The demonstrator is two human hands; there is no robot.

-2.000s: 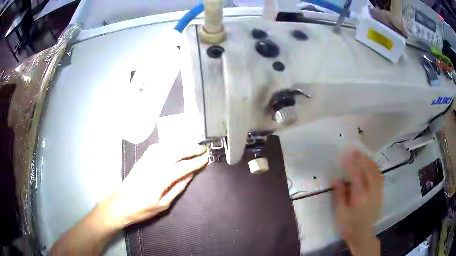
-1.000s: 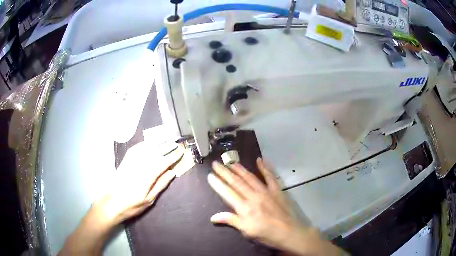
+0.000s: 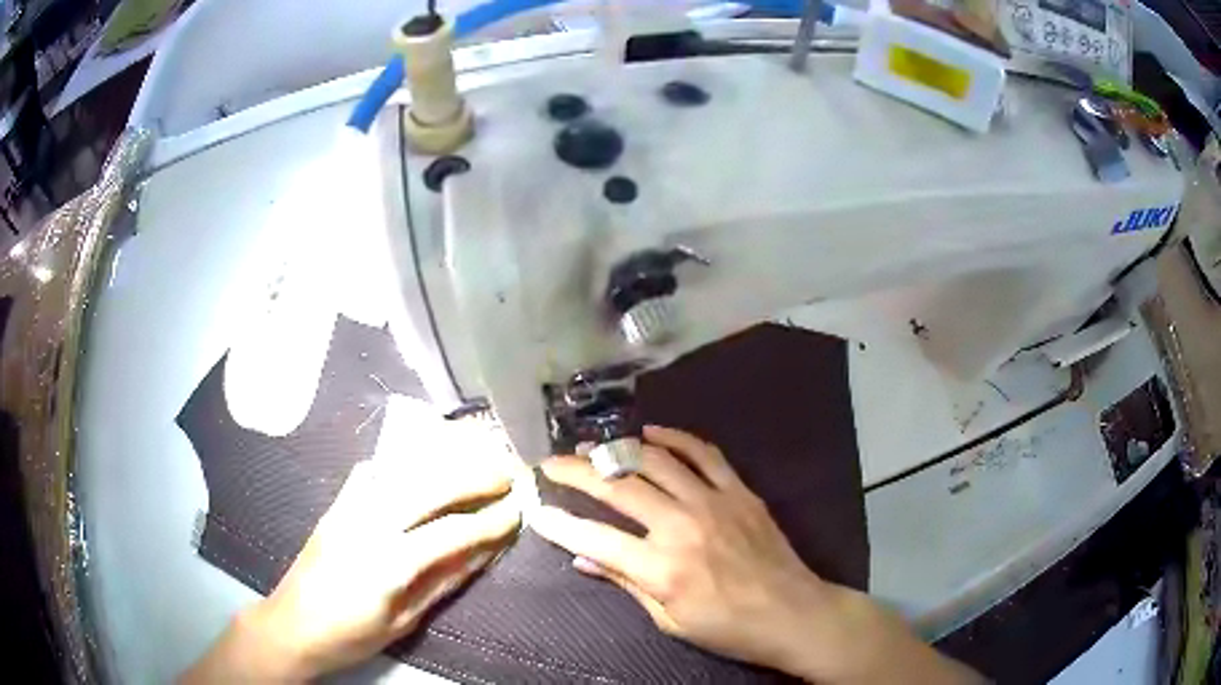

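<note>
The dark brown garment panel lies turned under the head of the off-white sewing machine, with a stitched edge toward me. A pale piece lies on it left of the presser foot area, washed out by glare. My left hand lies flat on the pale piece and panel, fingertips by the needle area. My right hand lies flat on the panel, fingertips below the cream knob. The needle and presser foot are mostly hidden by the head and fingers.
The tension dial is on the head's front. The cream post, blue tube, white box with yellow label and small metal item are on or behind the machine. A control panel is at upper right.
My right hand came from the right onto the panel, then closer to the needle area beside my left hand. The panel has rotated, spreading out left and right of the head.
</note>
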